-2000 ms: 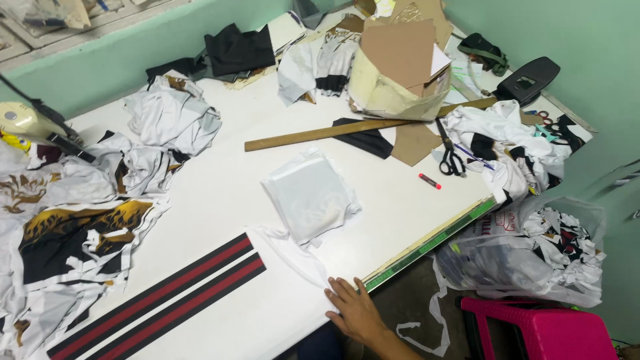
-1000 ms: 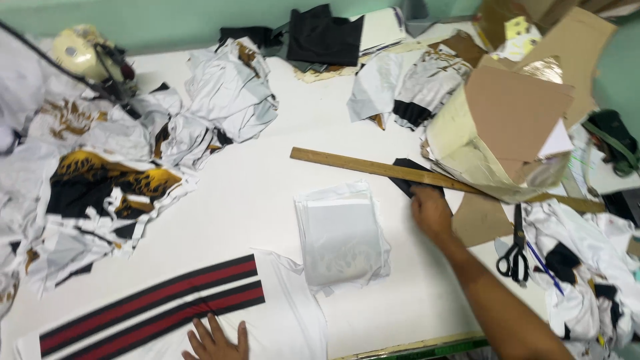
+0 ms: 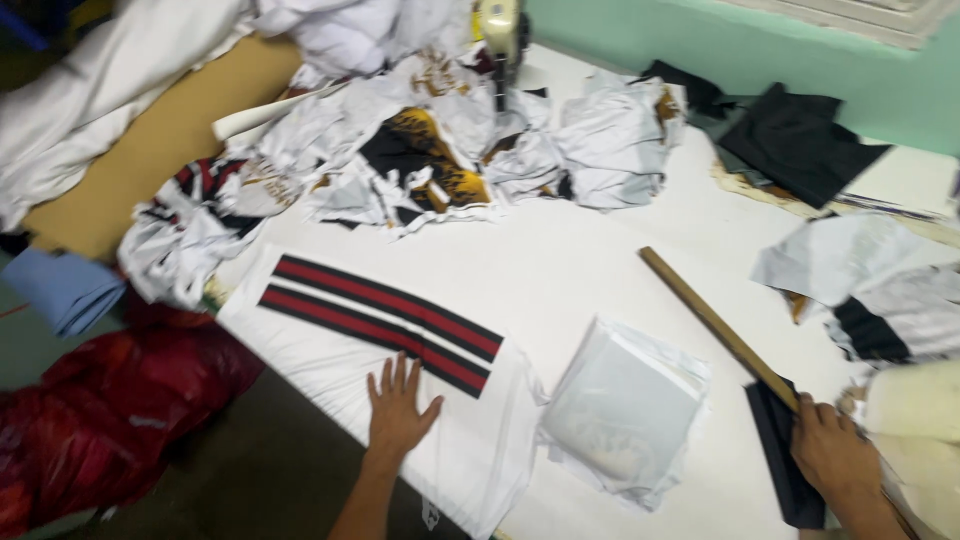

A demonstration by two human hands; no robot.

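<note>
My left hand point(image 3: 399, 409) lies flat with fingers spread on the white fabric point(image 3: 480, 457), at the lower edge of its black and dark red stripes point(image 3: 382, 322). At the lower right my right hand point(image 3: 836, 450) grips a long wooden ruler point(image 3: 712, 322), which slants up and left over the white tabletop. Under the ruler by that hand is a piece of black fabric point(image 3: 784, 457). Between my hands rests a stack of white fabric pieces point(image 3: 626, 412).
Heaps of white, black and gold fabric scraps point(image 3: 427, 165) lie along the far side, near a cream-coloured device point(image 3: 501, 37). Black cloth point(image 3: 802, 142) is by the wall. A dark red bundle point(image 3: 112, 420) sits on the floor, left of the table edge.
My left hand has come onto the striped fabric from the table's front edge. My right hand has come into view, and the ruler is now in it, turned to a steeper slant. The view has swung left.
</note>
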